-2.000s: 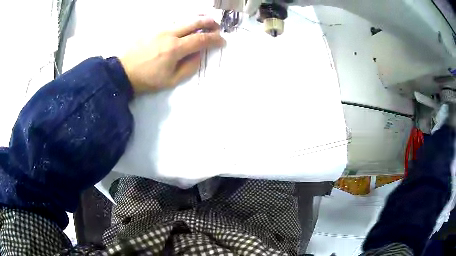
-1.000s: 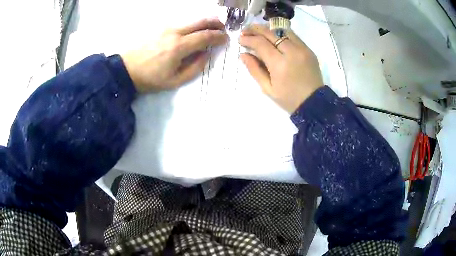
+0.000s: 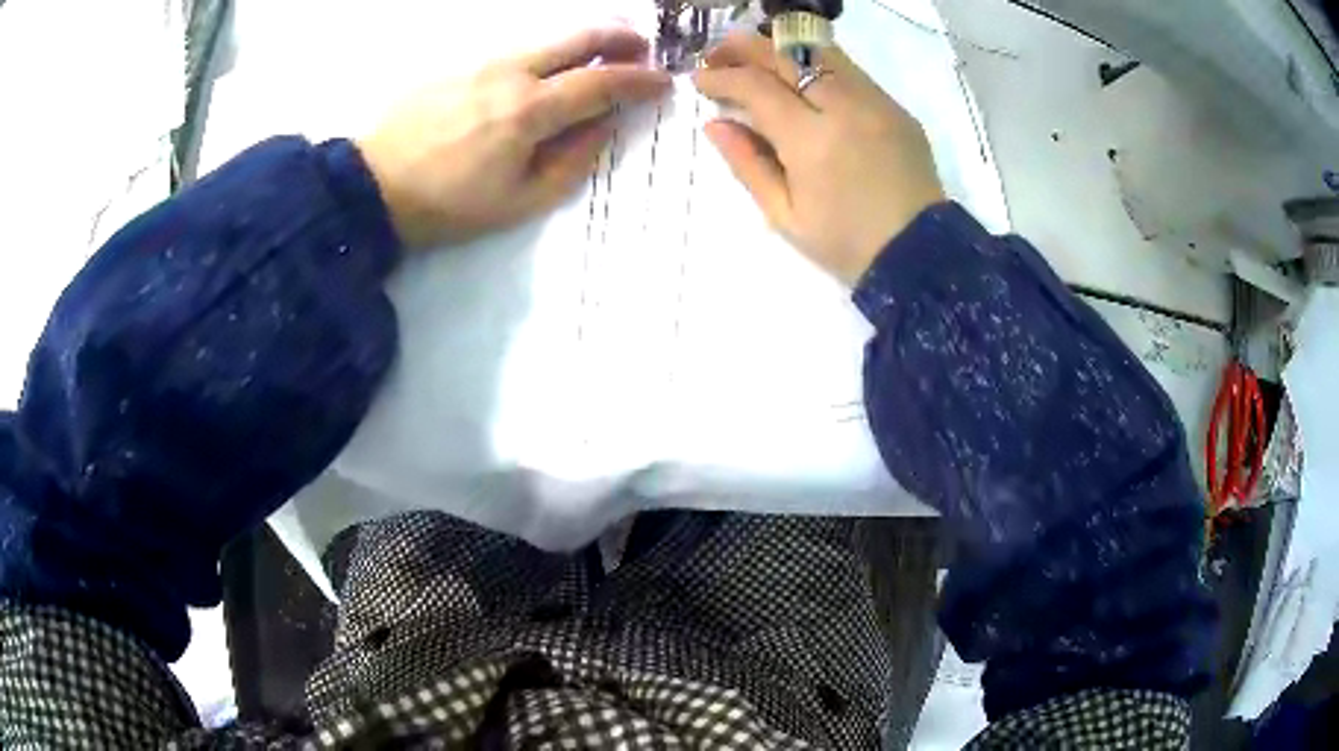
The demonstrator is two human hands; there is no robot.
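Observation:
A large white fabric panel lies under both hands, with thin dark stitched or marked lines running down its middle. My left hand lies on the panel left of the presser foot, fingers spread and pointing at the foot. My right hand, with a ring, lies on the panel right of the foot, fingertips close to it. Both hands press the cloth from above; neither grips it. The needle is too small to tell. The panel's near edge hangs over the checked apron.
A ribbed cream knob is above my right hand. The off-white machine head curves over the top right. Red-handled scissors lie at the far right, beside white pieces. More white material is at the left.
My right hand has come from the far right onto the panel beside the foot. Since then the panel has moved up and more of the dark lines show below the hands.

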